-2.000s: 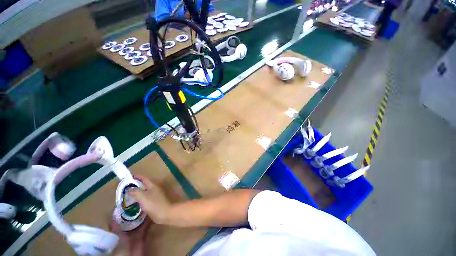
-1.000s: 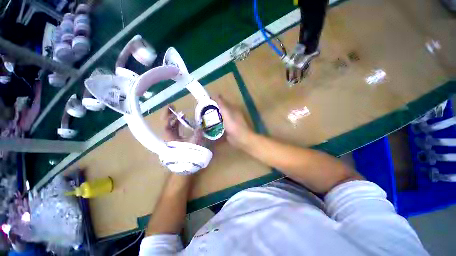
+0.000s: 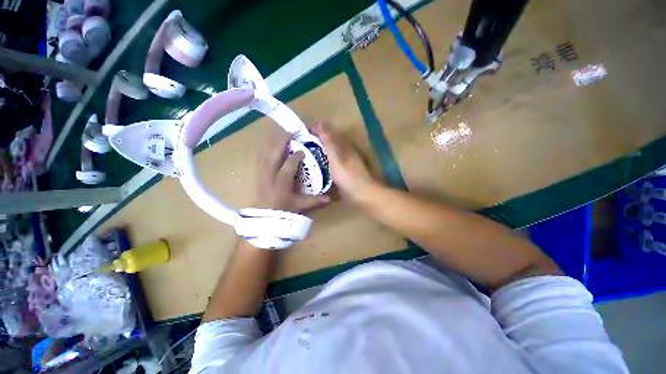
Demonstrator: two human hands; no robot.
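A white cat-ear headphone with a pink-lined headband is in front of me. Its upper ear cup is open at one side, and a slotted white baffle disc sits tilted over the opening. My left hand holds the baffle disc at the cup. My right hand is around the cup's other side. The second ear cup lies over my left wrist. The screwdriver nose hangs right of the hands, apart from the headphone.
More headphones are on the green belt beyond the white rail. A yellow bottle and a clear plastic bag are at the left end of the cardboard. A blue bin with white pieces is at the lower right. A blue hose runs beside the screwdriver.
The baffle disc, held beside the cup a second ago, is now against its opening and covers the green board and white part. Earlier, the view was aimed further right.
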